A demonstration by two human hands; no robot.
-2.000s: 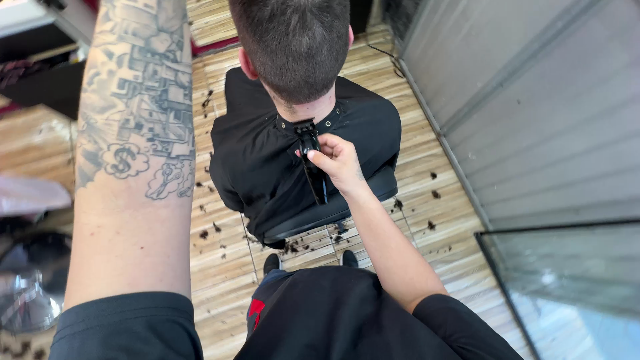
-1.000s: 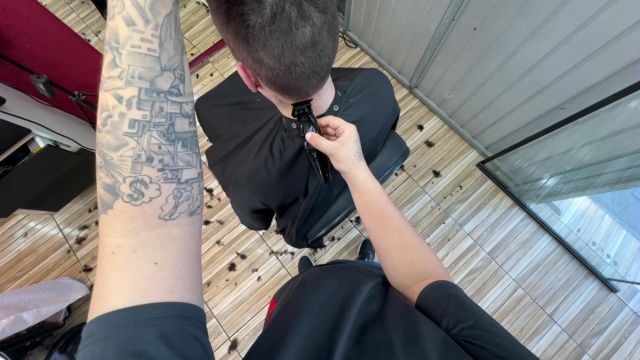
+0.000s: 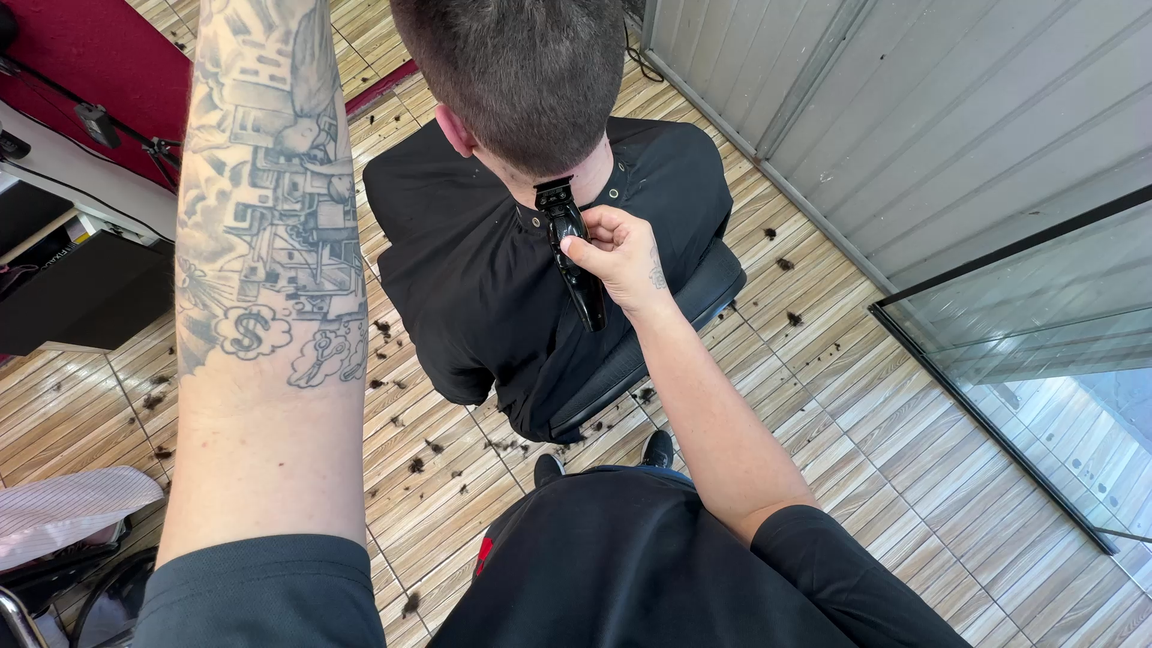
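Note:
My right hand (image 3: 616,250) holds a black hair trimmer (image 3: 577,261) by its body, thumb on the near side. The trimmer's toothed blade points up and lies at the nape (image 3: 589,171) of a seated person, just below the short dark hair (image 3: 531,81). A black barber cape (image 3: 468,261) with metal snaps at the collar covers the person's shoulders and back. My left forearm, tattooed, stretches up along the left side of the view; the left hand is past the top edge, out of sight.
The black backrest (image 3: 648,351) of a chair shows behind the person. Cut hair lies scattered on the wood-look tile floor (image 3: 864,450). A grey panelled wall (image 3: 945,117) and a black-framed glass panel (image 3: 1071,360) stand at the right. At the left is a black drawer unit (image 3: 90,288).
The view has shifted, bringing more of the red wall and glass panel into sight. The trimmer stays in my right hand near the nape throughout.

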